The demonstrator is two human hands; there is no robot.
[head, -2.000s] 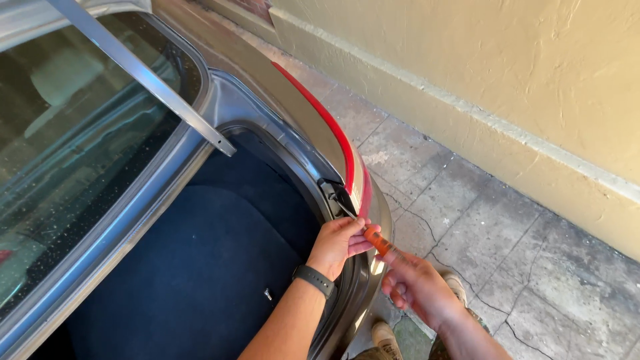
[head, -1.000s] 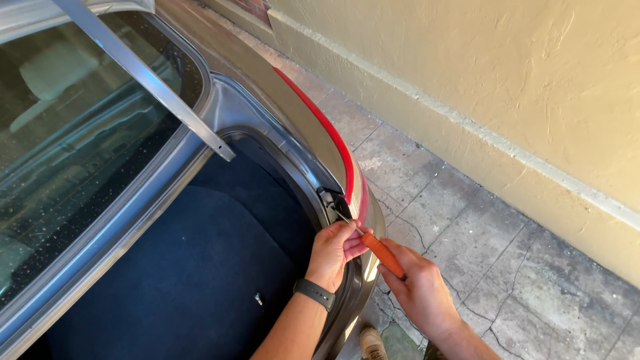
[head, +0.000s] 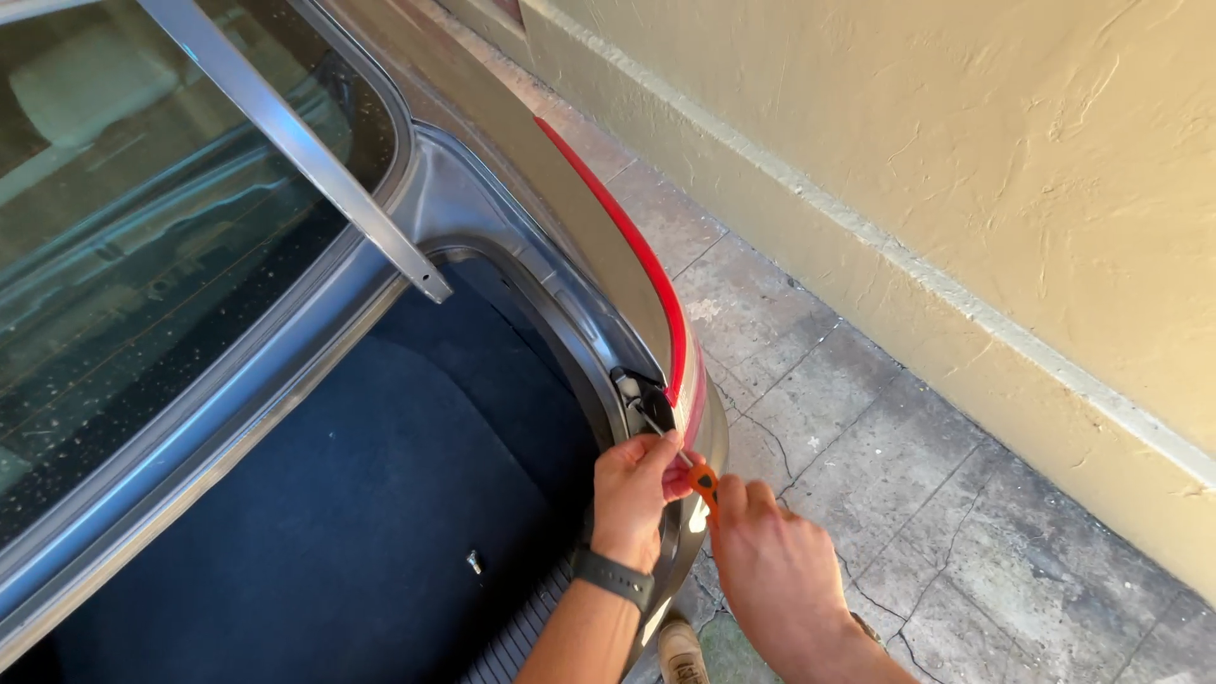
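Observation:
A screwdriver with an orange handle (head: pixel 704 482) slants from my right hand (head: pixel 774 560) up to the inner end of the car's red tail light (head: pixel 655 261). My right hand is closed around the handle. Thumb and fingers of my left hand (head: pixel 635 489) pinch the metal shaft just below a black plastic housing (head: pixel 643 399) at the corner of the trunk opening. The screwdriver's tip reaches into that housing, where I cannot make out what it touches. A small metal screw (head: pixel 474 561) lies on the dark trunk carpet (head: pixel 380 494).
A metal trunk lid hinge arm (head: pixel 313 161) crosses above the rear window (head: pixel 114 218). Beyond the car are cracked paving (head: pixel 855 456) and a beige plastered wall (head: pixel 997 171). A shoe (head: pixel 681 651) shows below my hands beside the bumper.
My right hand has shifted its grip on the orange handle, with its back now turned up. My left hand has stayed near the shaft by the tail light.

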